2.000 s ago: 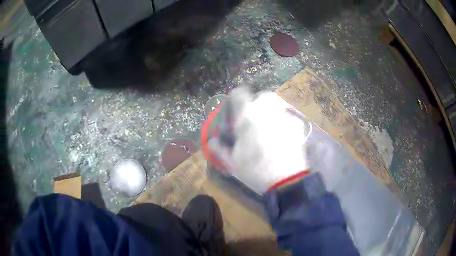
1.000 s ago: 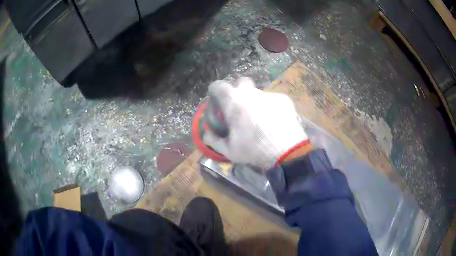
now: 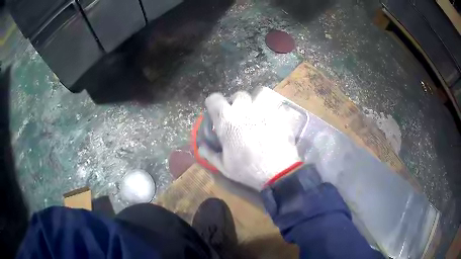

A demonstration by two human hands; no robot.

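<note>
My right hand, in a white knit glove with a red cuff band, is closed over the sander. The sander's red-orange rim and part of its dark body show at the hand's left side; the rest is hidden under the glove. It is at the near-left end of the silver sheet-metal box, which lies diagonally on the tan cardboard sheet. The hand and sleeve cover part of the box. My left hand is not visible; only a blue sleeve shows at the lower left.
Red-brown discs lie on the floor, one partly hidden beside the cardboard. A whitish disc and a small carton are at lower left. Dark panels stand at upper left, others at right. My shoe is on the cardboard.
My right hand and the sander have shifted over the end of the box. The recessed outline near the box's end now shows beside the glove. The view has shifted slightly.
</note>
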